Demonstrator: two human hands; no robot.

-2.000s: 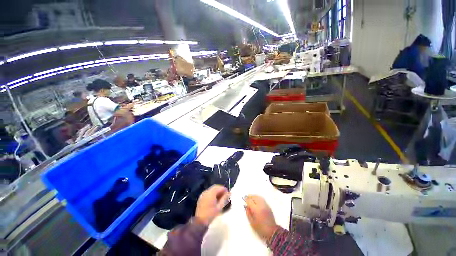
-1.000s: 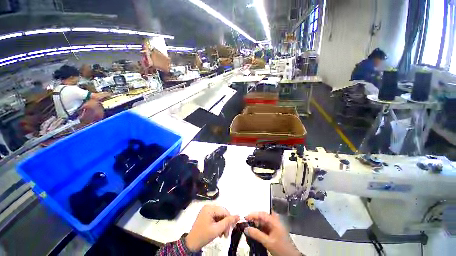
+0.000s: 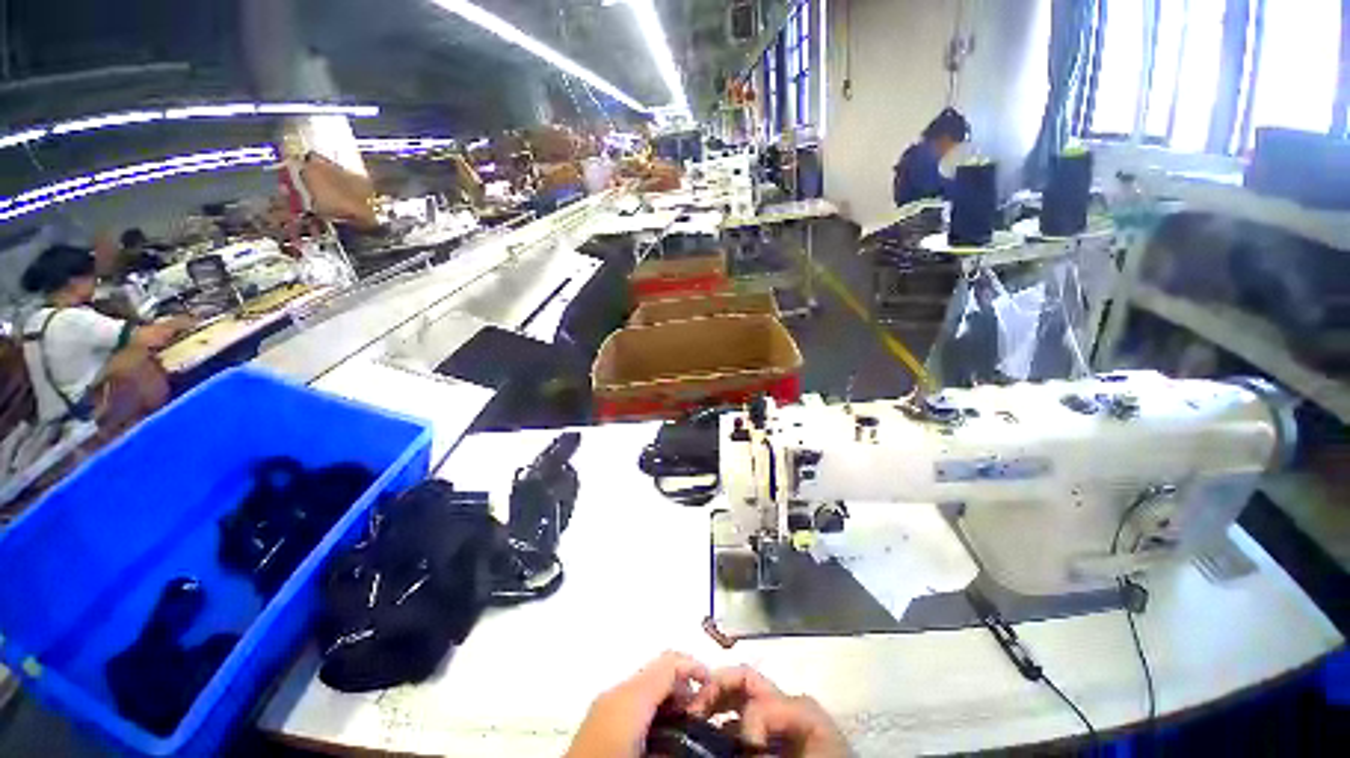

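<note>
My left hand [image 3: 640, 711] and my right hand [image 3: 773, 714] are close together at the bottom edge, in front of the sewing machine. Both hold a black strap piece [image 3: 693, 736], mostly hidden by the fingers and cut off by the frame edge. The white sewing machine [image 3: 962, 452] stands to the right. Its presser foot area [image 3: 767, 566] has nothing I can make out under it. A heap of black pieces [image 3: 407, 578] lies on the white table [image 3: 622, 615] to the left of my hands.
A blue bin [image 3: 304, 592] with black pieces stands at left. Black loops [image 3: 686, 452] lie behind the machine head. A pale pointed sheet [image 3: 896, 560] and a slim dark tool [image 3: 1010, 640] lie under the arm. Red-brown cartons [image 3: 696, 356] stand behind. Two people sit farther off, left and right.
The view has turned right, showing the whole machine. My hands have come together lower in the picture and still hold the black piece seen one second ago.
</note>
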